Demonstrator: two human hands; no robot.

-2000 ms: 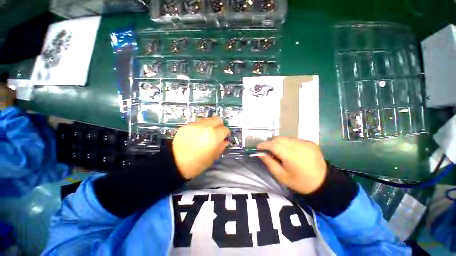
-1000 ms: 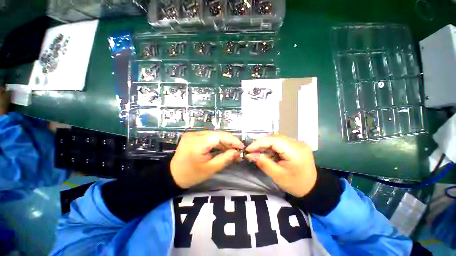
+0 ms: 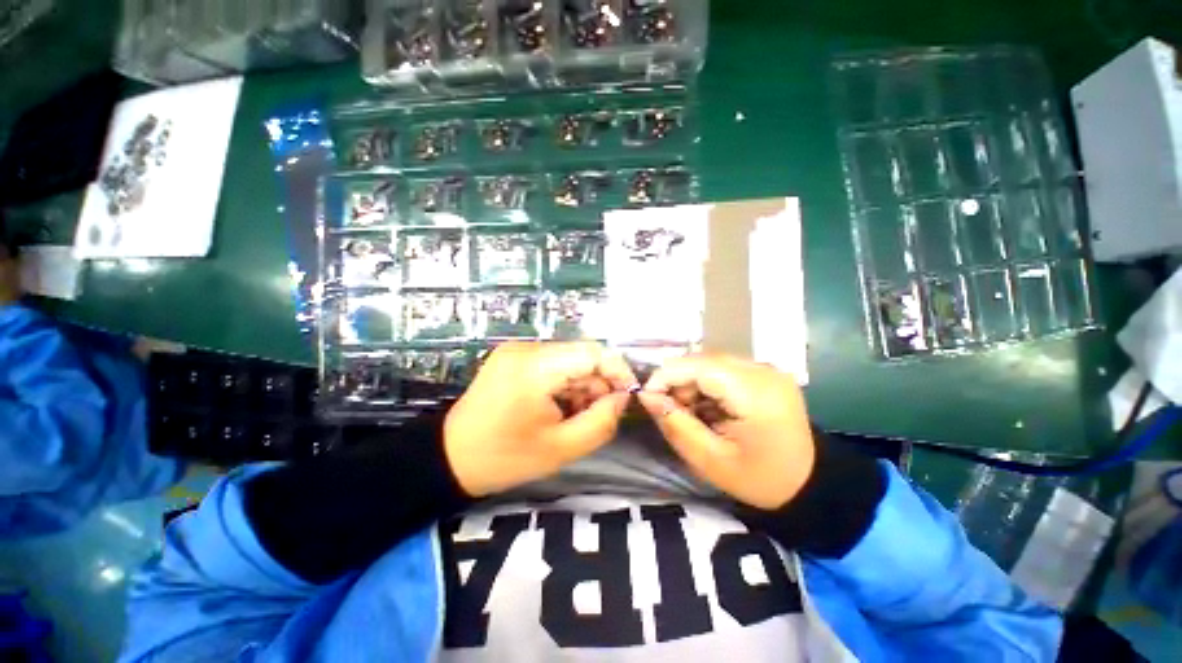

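Note:
My left hand [image 3: 538,415] and my right hand [image 3: 732,421] meet fingertip to fingertip at the bench's near edge. Both pinch a small dark and silvery electronic module [image 3: 634,393], mostly hidden by the fingers. No tweezers can be made out. Just beyond the hands lies the adhesive sheet [image 3: 745,285], a white card with a tan band, overlapping the right part of the source blister tray [image 3: 441,166]. That clear tray holds modules in its pockets. The receiving blister tray [image 3: 907,201] lies to the right, with modules in two near-left pockets.
Stacked component trays [image 3: 538,67] stand at the far side. A white parts sheet [image 3: 195,168] and a black tray [image 3: 240,404] lie left, near another worker's blue sleeve [image 3: 78,402]. A white box [image 3: 1134,156], crumpled paper [image 3: 1154,324] and a blue cable [image 3: 1102,464] are at right.
Two seconds ago my hands were apart, with a thin metal stick in my right. They have since come together around the small module. The whole view has shifted slightly.

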